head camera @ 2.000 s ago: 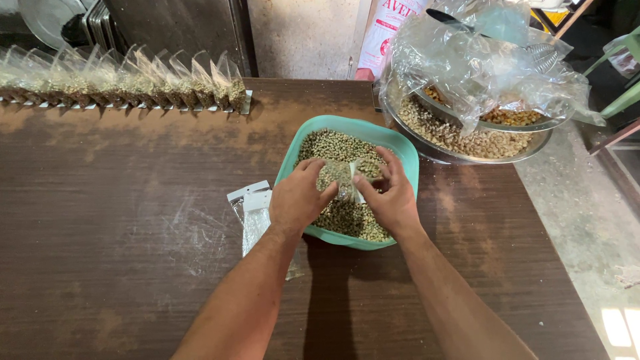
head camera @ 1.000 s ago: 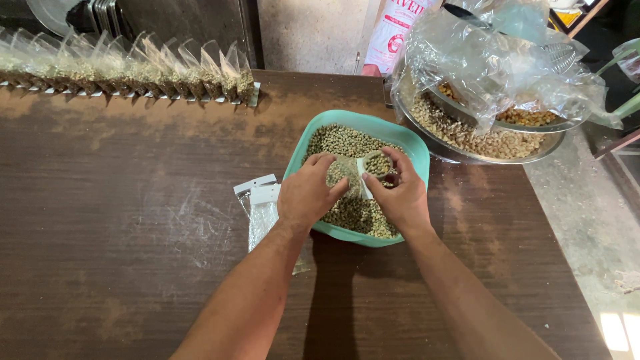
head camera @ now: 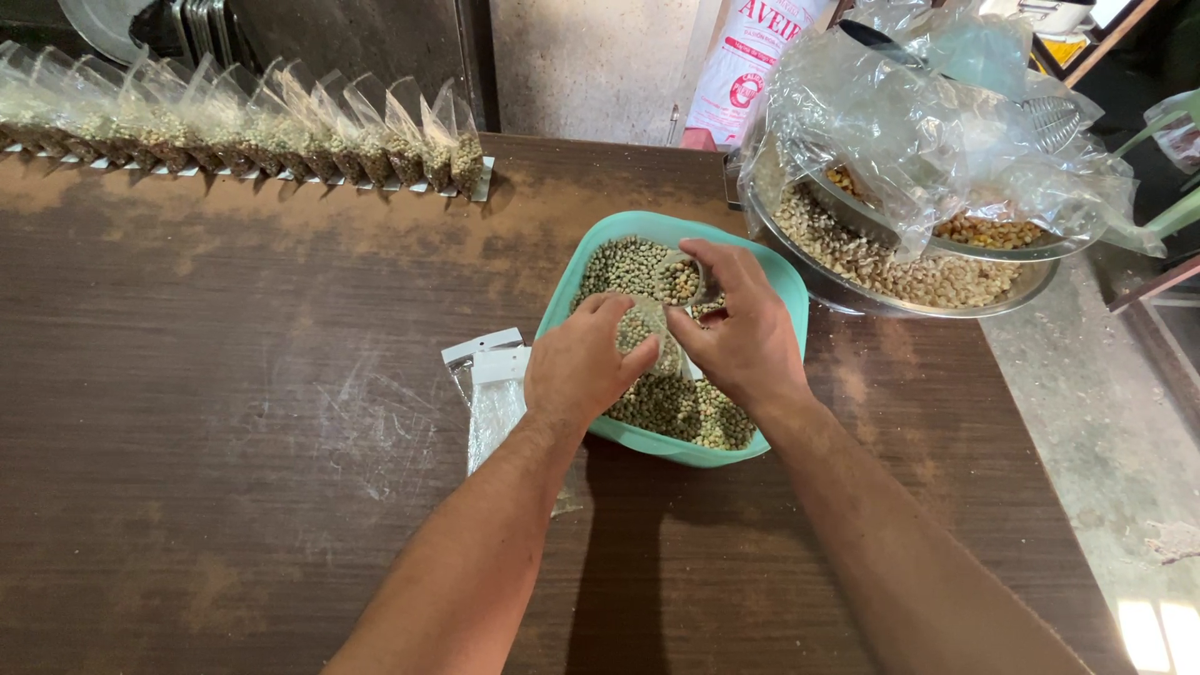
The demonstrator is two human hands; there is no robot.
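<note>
Both of my hands are over a teal plastic tub that holds green dried peas or similar grains. My left hand grips a small clear plastic bag with grains in it. My right hand holds a small clear cup of grains between thumb and fingers, close to the bag. Its lower fingers are partly hidden. Flat clear bags with white header strips lie against the tub's left side, partly under my left forearm.
A row of filled clear bags stands along the far left edge of the brown table. At the back right are a wide metal bowl of pale grains and a smaller bowl of orange grains, partly covered by plastic sheeting.
The right hand has lifted and turned the cup of grains, which now shows at the far side of the bag. The left hand stays on the bag.
</note>
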